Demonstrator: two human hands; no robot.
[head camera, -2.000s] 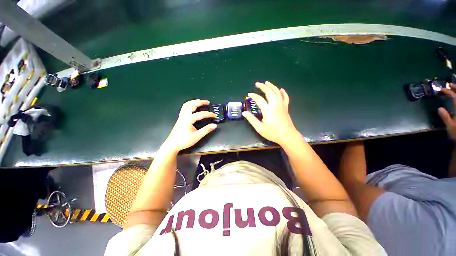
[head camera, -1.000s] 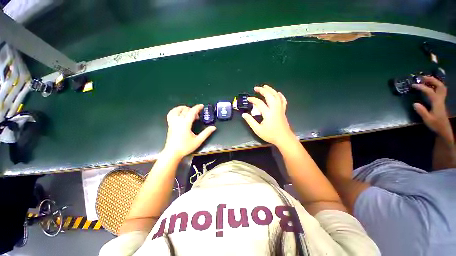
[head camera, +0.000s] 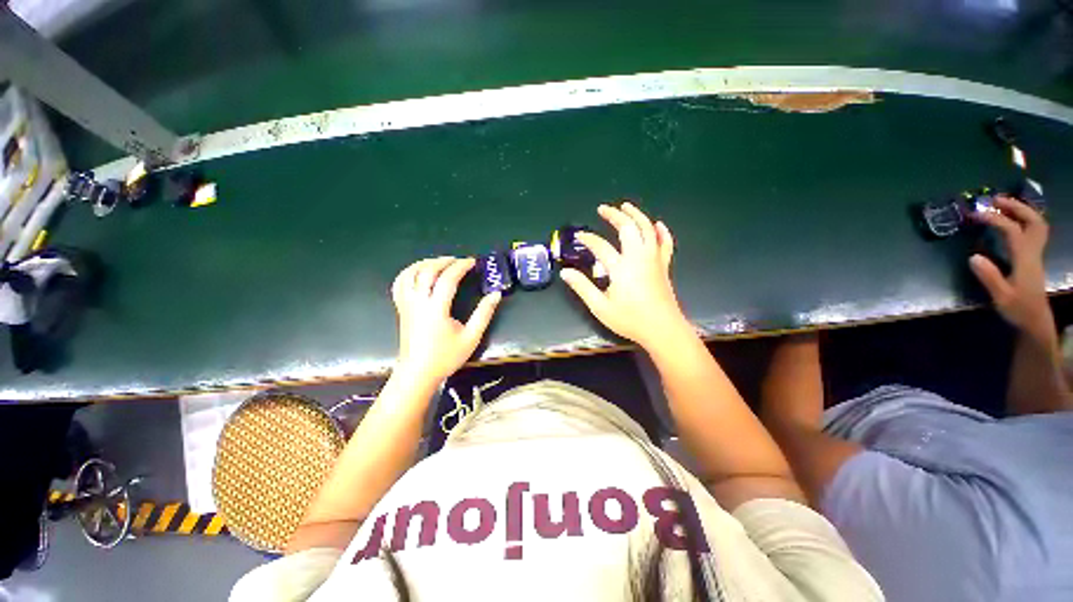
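Three small black rounded-square smartwatches lie side by side on the dark-green bench in front of me. The left watch (head camera: 494, 273) shows pale marks on a blue-violet screen. The middle watch (head camera: 532, 266) has a paler blue-violet lit screen. The right watch (head camera: 570, 245) is dark and partly hidden by fingers, with a small yellow edge beside it. My left hand (head camera: 438, 315) has its thumb and fingertips around the left watch's outer side. My right hand (head camera: 633, 278) has its fingers on the right watch, its thumb near the middle one.
Set-aside units with pale tabs (head camera: 202, 193) lie near the metal post (head camera: 177, 148). A black bundle (head camera: 47, 308) and a white slotted tray (head camera: 33, 176) are at far left. At right, a seated person's hand (head camera: 1014, 253) touches similar units (head camera: 941, 216). A pale strip (head camera: 471, 108) runs along the bench.
The left watch has tilted and sits closer against the middle one, whose screen markings look different. Compared with two seconds ago, a yellow edge shows beside the right watch. Both hands remain at the row.
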